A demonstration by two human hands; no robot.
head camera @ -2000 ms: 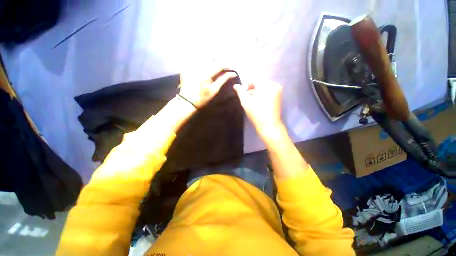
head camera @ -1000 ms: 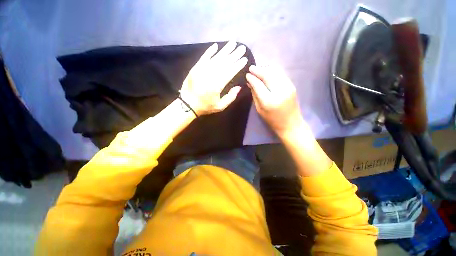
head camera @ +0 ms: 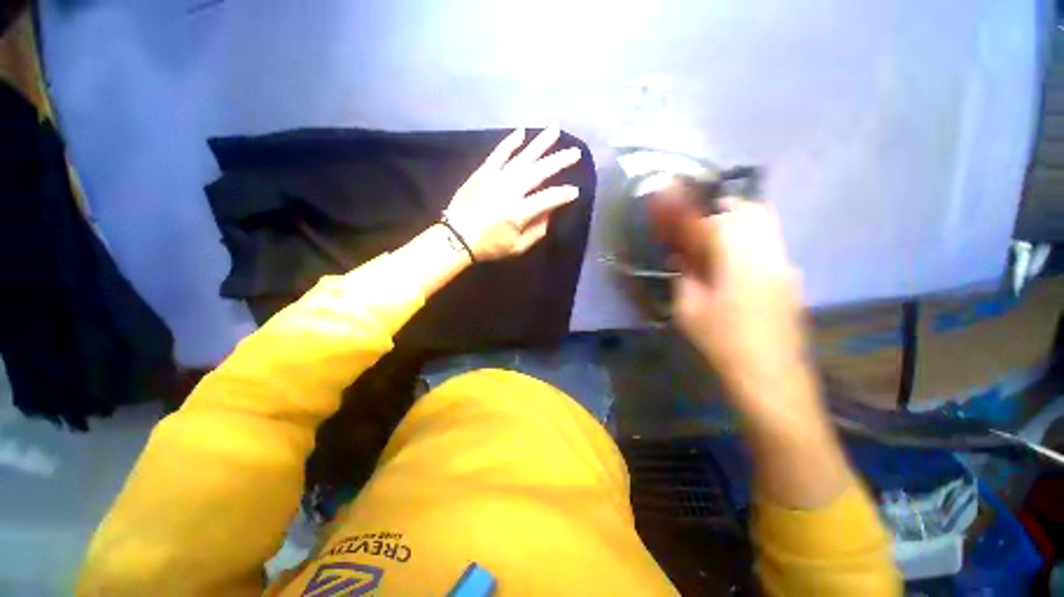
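A black garment panel lies on the pale lilac table cover, wrinkled at its left end and smooth at its right end, with a rounded upper right corner. My left hand lies on the panel near that corner, fingers spread, holding nothing. My right hand, blurred, is closed around the handle of the iron. The iron is just right of the panel's right edge; it is blurred, and its underside is hidden.
More black cloth hangs over the table's left edge. A cardboard box is below the table's right front edge. A white basket and blue items are on the lower right. The iron's hose trails to the right.
My right hand has left the panel's edge and taken hold of the iron, which has moved left from the table's right side to beside the panel. My left hand stays flat on the cloth.
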